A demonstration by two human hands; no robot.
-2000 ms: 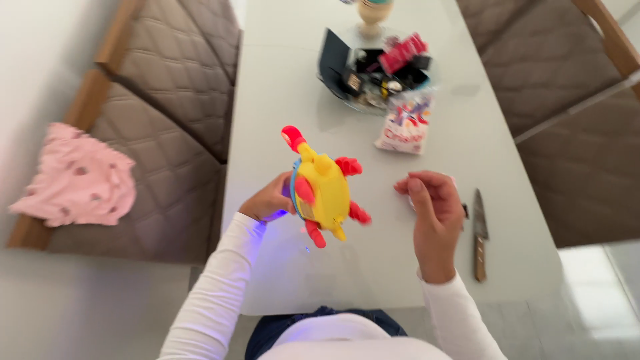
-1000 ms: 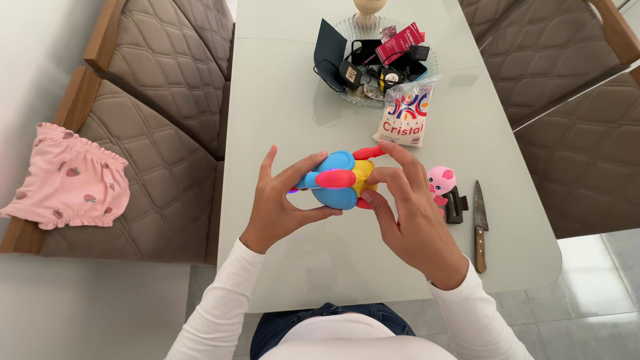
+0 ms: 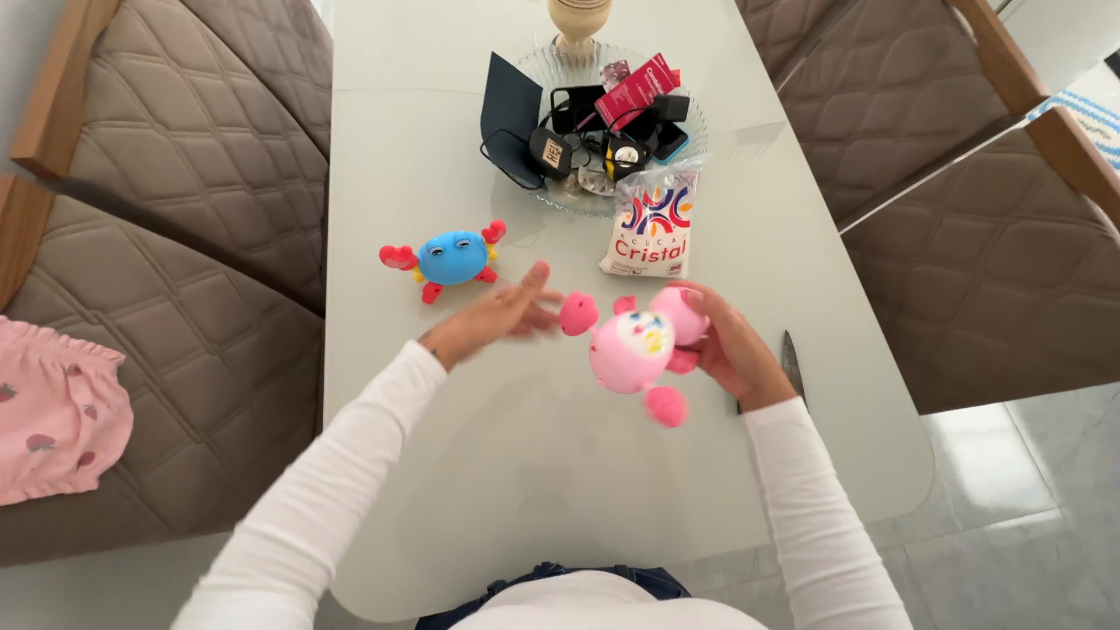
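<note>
My right hand (image 3: 739, 350) grips a pink plastic toy pig (image 3: 632, 353) by its head end, above the table; the toy's rounded limbs stick out and a printed patch shows on its body. My left hand (image 3: 503, 317) is just left of the toy, slightly blurred, fingers apart and holding nothing. A blue toy crab (image 3: 453, 257) with red claws and some yellow underneath rests on the table, up and left of my left hand.
A glass dish (image 3: 700, 131) holds chargers, cables and a pink box. Before it stands a bag of sugar (image 3: 652, 227). A knife (image 3: 792, 363) lies right of my right hand, partly hidden. Quilted chairs (image 3: 192, 157) flank the glass-topped table (image 3: 525, 490); pink strawberry-print shorts (image 3: 57, 411) lie on one.
The crab toy, between both hands one second ago, now sits on the table at the left. My right hand has picked up the pink pig, which stood beside the knife.
</note>
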